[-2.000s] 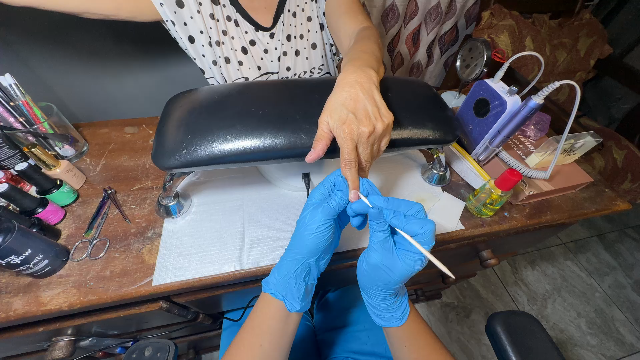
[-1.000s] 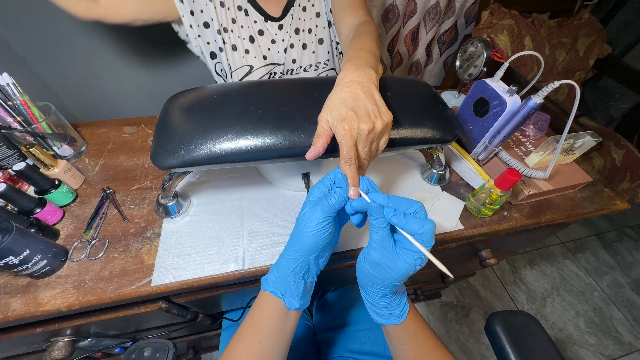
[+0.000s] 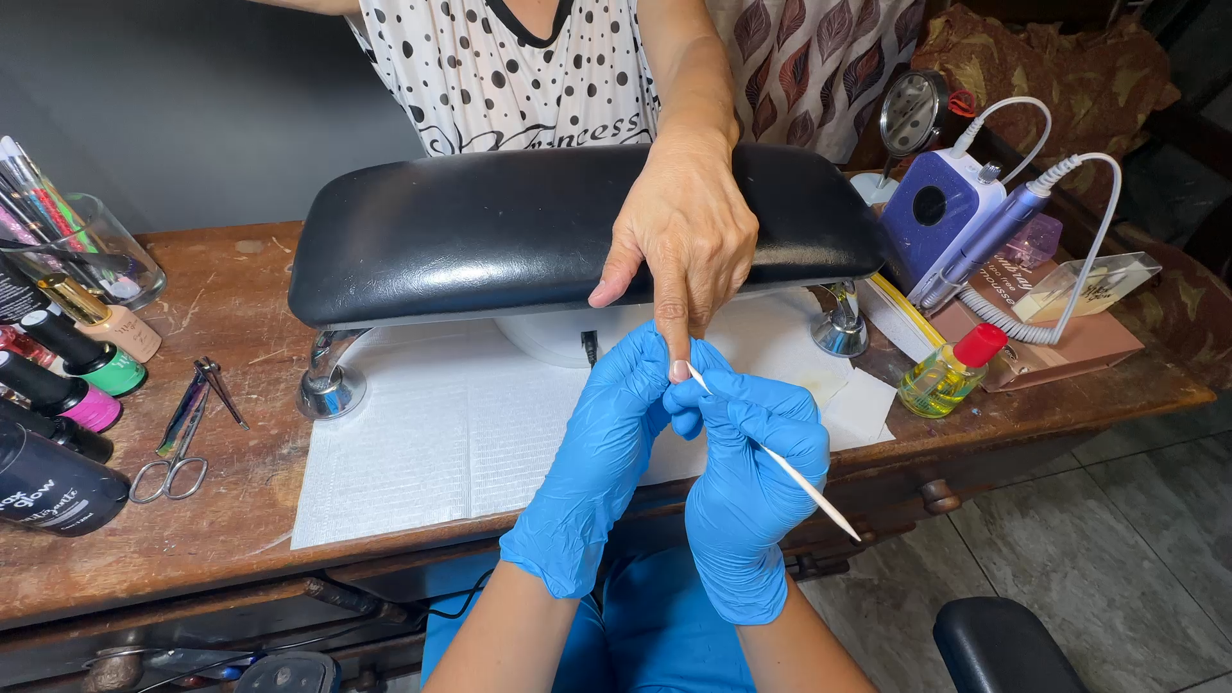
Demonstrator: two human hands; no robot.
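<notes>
My left hand [image 3: 602,452], in a blue glove, holds the index finger of another person's hand [image 3: 688,231]. That hand lies palm down over the front of a black padded armrest [image 3: 539,231]. A thin pale wooden stick [image 3: 813,499] is gripped in my right hand [image 3: 760,462], also gloved in blue. The stick's upper tip is at the nail of the held finger, and its pointed lower end sticks out below my right hand. My gloved fingers partly hide the held finger's sides. White paper towel [image 3: 404,443] lies beneath the armrest.
At left are small scissors [image 3: 173,472], tweezers [image 3: 221,393], nail polish bottles [image 3: 82,356], a dark bottle [image 3: 58,486] and a glass of brushes [image 3: 125,255]. At right stand a purple nail drill unit [image 3: 929,212], a red-capped bottle [image 3: 948,375] and a round mirror [image 3: 910,114].
</notes>
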